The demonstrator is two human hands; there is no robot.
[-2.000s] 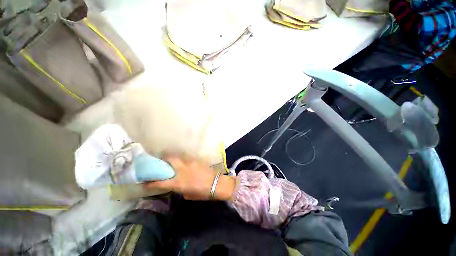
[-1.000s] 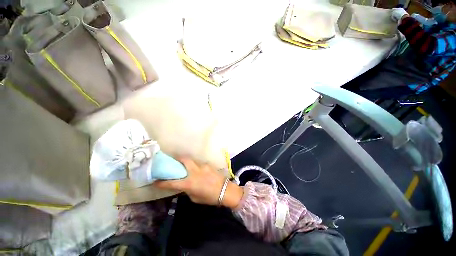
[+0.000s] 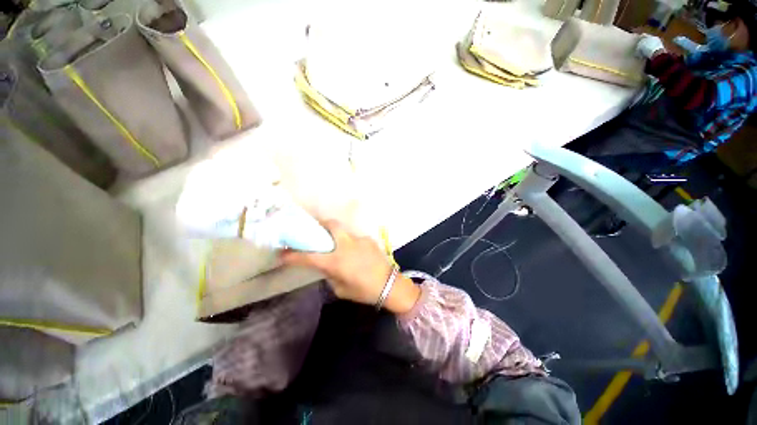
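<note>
My right hand is closed round the pale blue handle of a handheld iron or heat tool. Its head is wrapped in white cloth, overexposed and blurred, and lies over a grey-beige bag with yellow edge strips, at the table's near edge. The bag's open mouth faces me. My left hand is not visible; its pink checked sleeve reaches up to the bag's dark mouth, so the hand is hidden there.
Beige bags with yellow strips stand upright at the left. Flat bag pieces and a folded stack lie on the white table. A pale blue curved bar on a grey frame stands at the right. A person handles a bag at far right.
My right hand and the tool have moved up and to the right across the bag. The left sleeve shows more, reaching to the bag's mouth. The bag's near side shows more.
</note>
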